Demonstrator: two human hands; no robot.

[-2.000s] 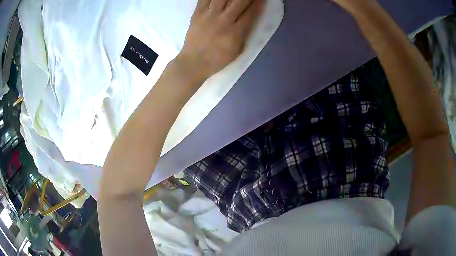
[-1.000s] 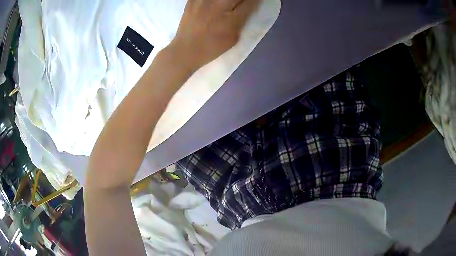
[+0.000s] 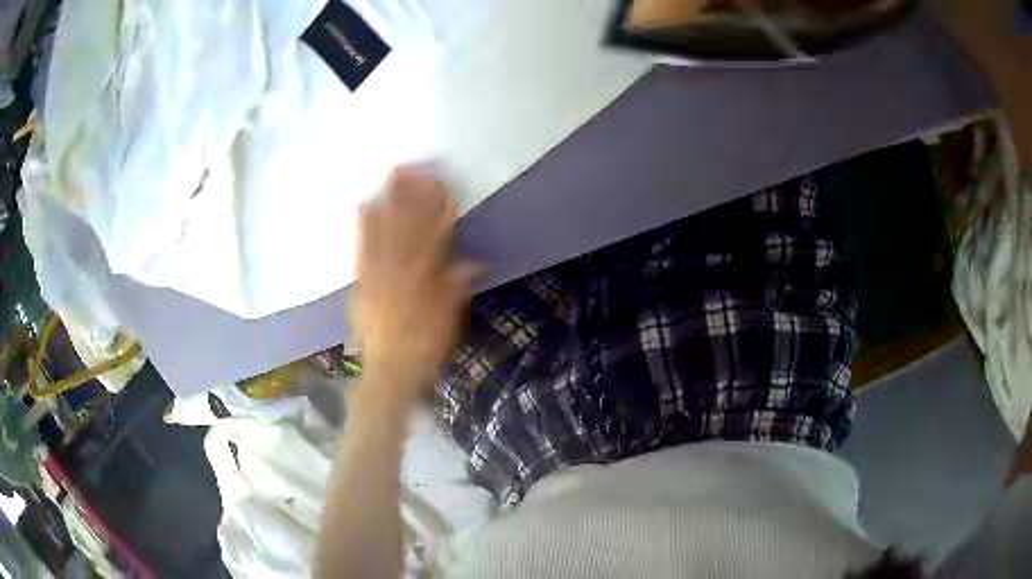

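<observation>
A large white garment [image 3: 272, 170] covers the left of the grey-purple padded table [image 3: 679, 147]. A black brand label [image 3: 346, 45] with tiny pale print lies on it near the top. My left hand [image 3: 410, 266] is blurred over the garment's near edge; whether its fingers grip the cloth cannot be told. A dark-rimmed, shiny iron [image 3: 770, 32] is partly in view at the top, at the garment's right side, cut off by the frame. My right forearm shows at the upper right edge; my right hand is out of the picture.
Crumpled white cloth [image 3: 277, 475] hangs below the table's near edge, beside my plaid clothing [image 3: 679, 328]. Yellow bars [image 3: 85, 377] stand at the left. More pale cloth [image 3: 994, 260] hangs at the right.
My left hand has moved from the top of the garment down to its near edge. The iron has come into view at the top. The near edge of the garment has changed shape.
</observation>
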